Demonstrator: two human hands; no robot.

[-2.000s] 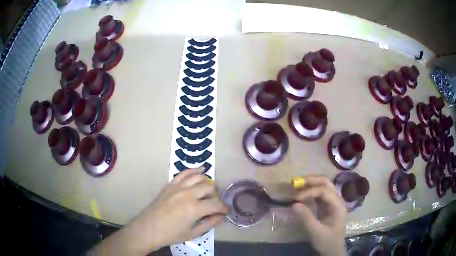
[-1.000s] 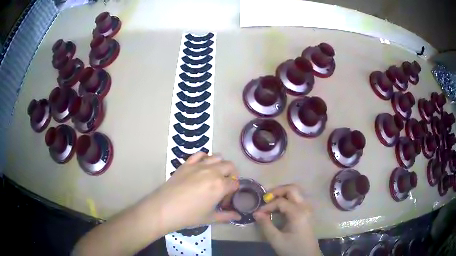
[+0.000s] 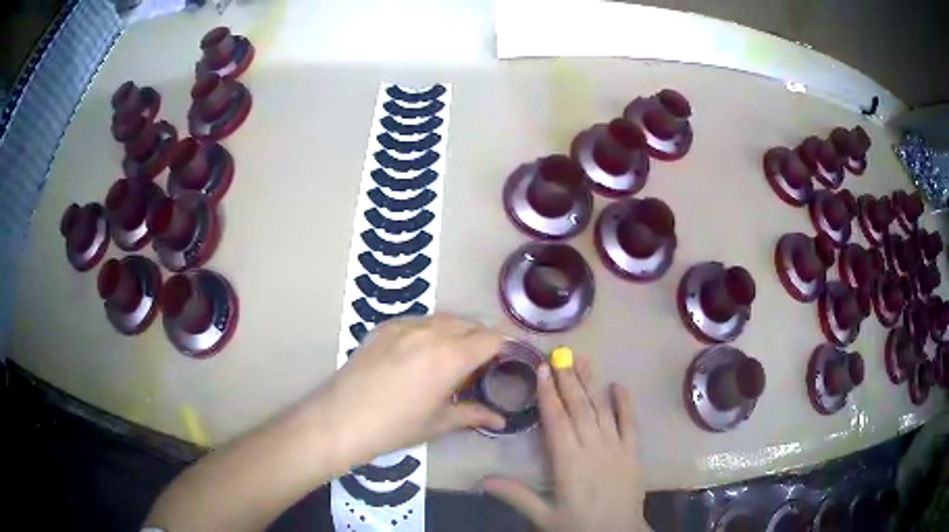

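A dark red flanged housing (image 3: 510,384) stands neck up near the bench's front edge, with a black arc label (image 3: 517,422) on its near flange. My left hand (image 3: 421,379) holds the flange from the left, thumb at its front. My right hand (image 3: 583,436) lies flat against the flange's right side, fingers extended, a yellow band on one fingertip; it grips nothing visible. The white label backing sheet (image 3: 352,358) runs under my left hand, with a column of black arc labels (image 3: 402,220) beyond it and two black arcs and small dots nearer me.
More red housings stand at the left (image 3: 185,231), just beyond the worked one (image 3: 546,287), and in a dense group at the far right (image 3: 804,265). A long white strip (image 3: 624,36) lies at the back. Silvery small parts (image 3: 921,166) show at the right edge.
My right hand has brought the label onto the flange, then released its pinch and spread its fingers beside the housing. The housing has moved slightly away from me. The label sheet has shifted.
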